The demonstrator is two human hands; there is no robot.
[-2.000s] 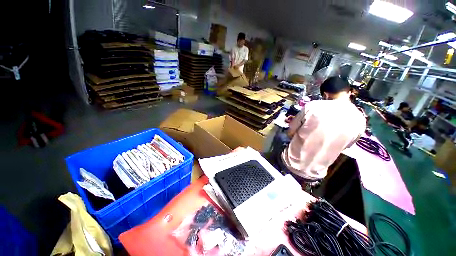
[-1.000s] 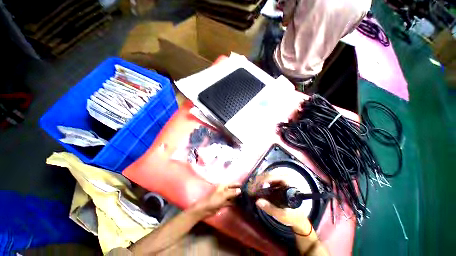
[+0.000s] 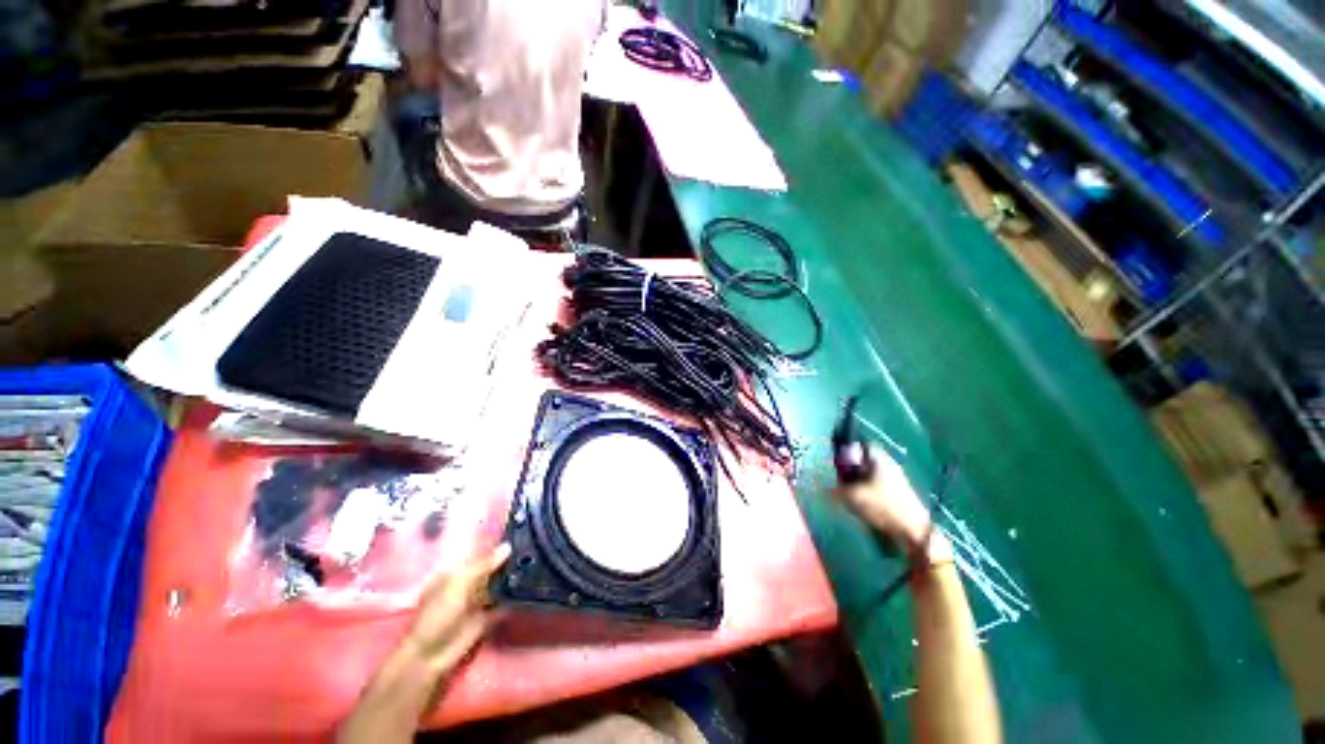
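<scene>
The square black speaker housing (image 3: 541, 581) with a white disc in its round ring lies flat on the red sheet (image 3: 218, 654). My left hand (image 3: 454, 618) touches its lower left corner, fingers at the edge. My right hand (image 3: 889, 509) is over the green bench, right of the housing, and holds a small dark tool (image 3: 853, 459), slightly blurred. A black cable bundle (image 3: 654, 342) with a white tie lies behind the housing. A black honeycomb grille (image 3: 331, 323) lies on white cartons or sheets (image 3: 472, 327).
A clear bag of small black parts (image 3: 342, 516) is on the red sheet. Thin white strips (image 3: 981, 560) and a coiled cable (image 3: 756, 284) lie on the green bench (image 3: 1104, 611). A blue crate (image 3: 95, 531) stands left, a cardboard box (image 3: 233, 182) behind. A person (image 3: 509, 102) is beyond.
The view has swung right. My right hand has moved with the dark tool from above the housing to over the green bench. My left hand is now at the housing's lower left corner.
</scene>
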